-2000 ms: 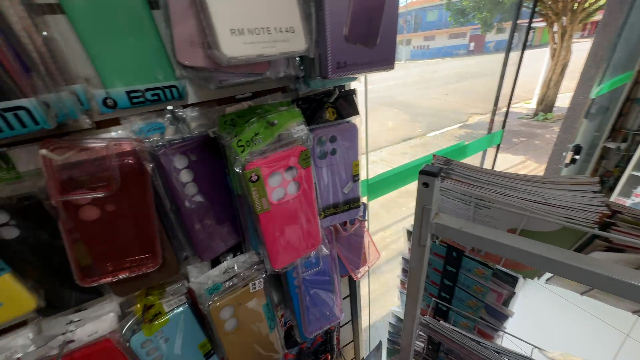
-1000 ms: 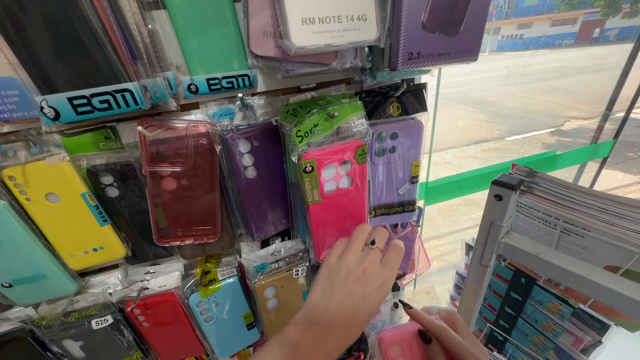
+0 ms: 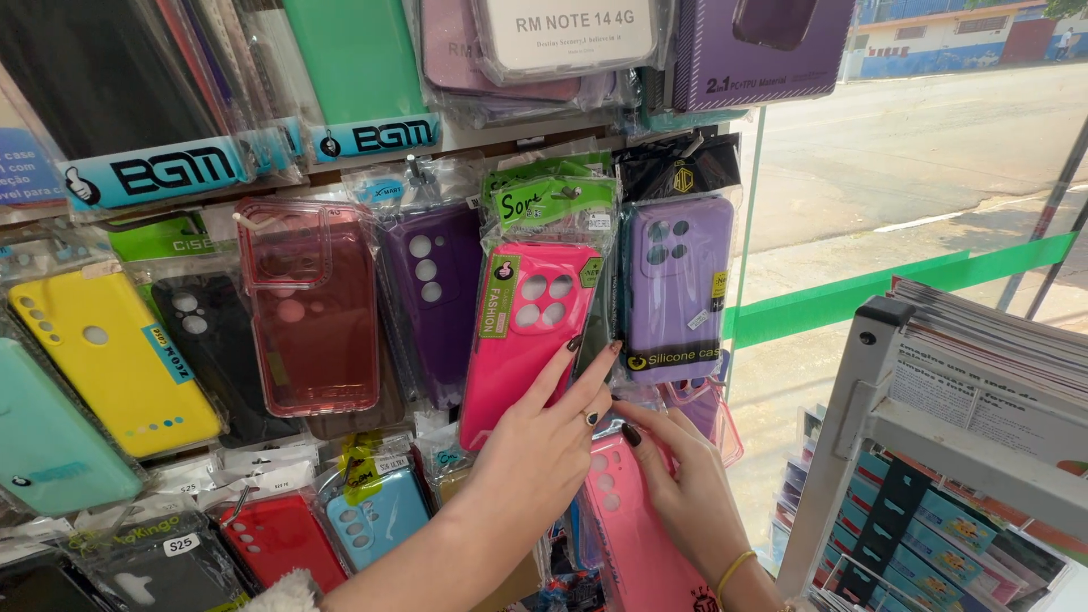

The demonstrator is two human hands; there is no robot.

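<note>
My left hand (image 3: pixel 544 425), with dark nails and a ring, lies against the lower right of a hot pink phone case (image 3: pixel 531 340) in a clear bag with a green header. That case hangs on the wall display. My right hand (image 3: pixel 680 476) holds the top of a lighter pink phone case (image 3: pixel 637 527) in clear packaging, thumb over its front, below the left fingers. A lilac silicone phone case (image 3: pixel 677 289) hangs right of the hot pink one, and a dark purple case (image 3: pixel 433 297) hangs to its left.
Further left hang a clear red case (image 3: pixel 314 340), a black case (image 3: pixel 200 331) and a yellow case (image 3: pixel 110 357). Red (image 3: pixel 285 531) and light blue (image 3: pixel 378 518) cases hang lower. At right stands a grey metal rack (image 3: pixel 850 425) with magazines, before a glass pane with green tape (image 3: pixel 901 289).
Both hands, absent two seconds ago, came into view a second ago. The left has since shifted toward the hot pink case's right edge; the lighter pink case now shows more fully beside the right hand.
</note>
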